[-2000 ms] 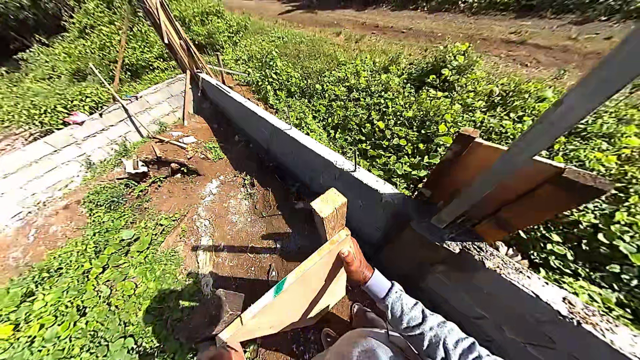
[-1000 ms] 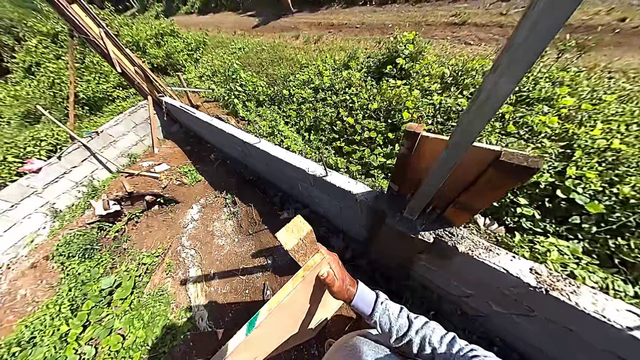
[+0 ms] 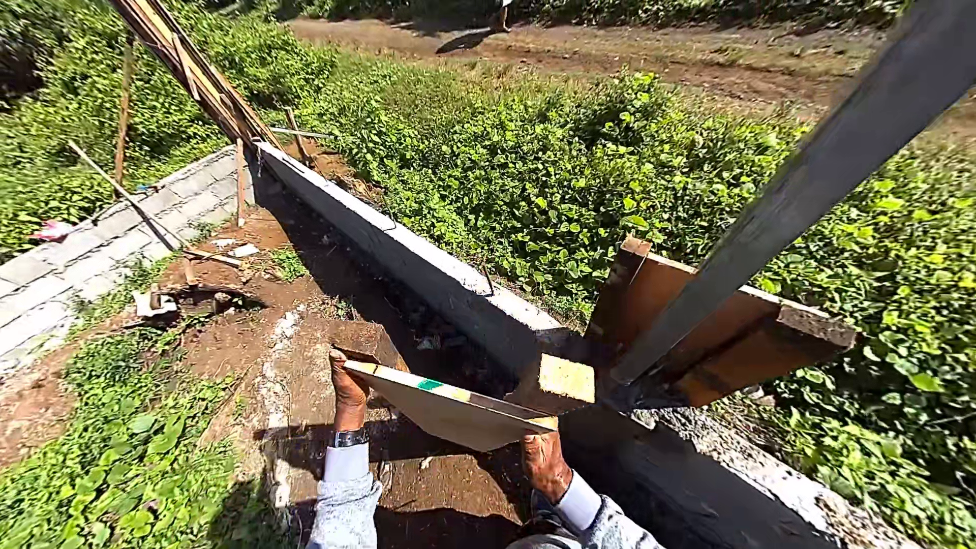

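A wooden formwork panel (image 3: 457, 415), a flat board with a green mark on its edge and a timber block at each end, is held up between my two hands. My left hand (image 3: 349, 393) grips its left end beside the dark block (image 3: 366, 341). At the right end, below the block with the pale sawn face (image 3: 566, 378), my right hand (image 3: 544, 461) is closed on the board. Just right of the panel a grey post (image 3: 770, 206) rises from the low wall, with a similar board form (image 3: 709, 320) standing against its far side.
A low concrete wall (image 3: 427, 259) runs diagonally from far left to lower right. A block wall (image 3: 114, 244) meets it at the far corner, near leaning timbers (image 3: 191, 69). Wood scraps (image 3: 210, 258) lie on the soil. Dense plants grow beyond, and a person's leg (image 3: 505, 15) shows on the dirt track.
The panel has swung from steeply slanted to nearly level across the view, its right end now beside the post. My left hand, out of view one second ago, now shows on its left end.
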